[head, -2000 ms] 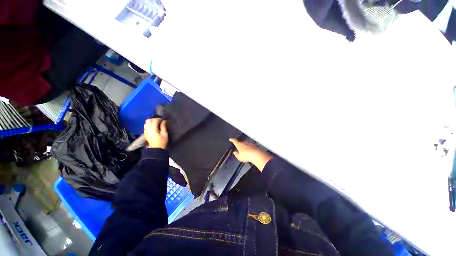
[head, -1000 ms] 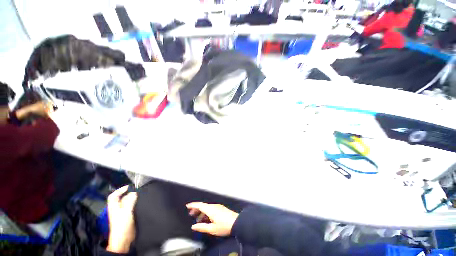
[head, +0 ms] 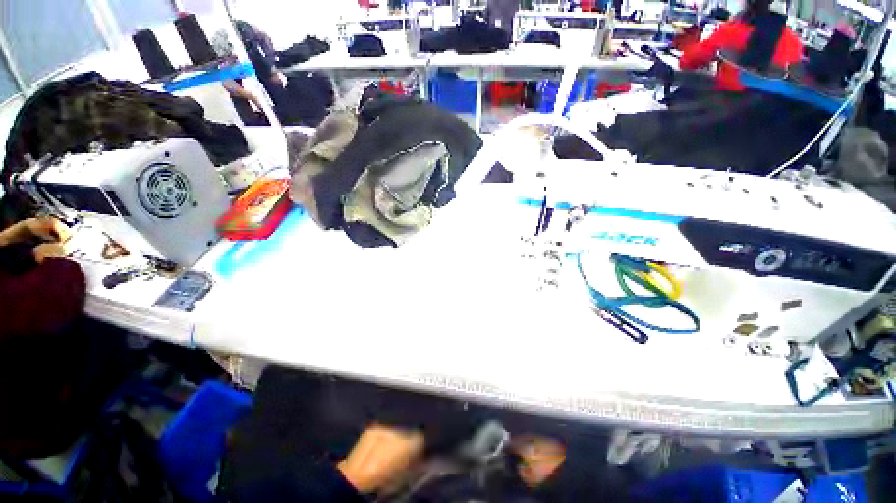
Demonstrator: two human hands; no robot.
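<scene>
A dark garment piece (head: 295,422) lies over my lap, below the front edge of the white sewing table (head: 393,314). My left hand (head: 385,457) is low in the middle, blurred, on the dark cloth with its fingers curled. My right hand (head: 538,458) is just right of it, partly hidden by dark cloth and sleeve. A greyish bit of cloth (head: 486,440) shows between the hands. Whether the fingers grip the cloth is too blurred to tell.
A black and grey-beige cloth heap (head: 393,177) lies at the table's back, beside a red box (head: 255,208). The JACK sewing machine (head: 629,239) with ribbon loops (head: 644,295) and snips (head: 621,324) stands right. Another machine (head: 162,192) and a person's hand (head: 34,236) are left.
The view has lifted from lap to table, then shifted slightly. My left hand has moved right from the cloth's left side, and both hands are now close together, low over the dark cloth.
</scene>
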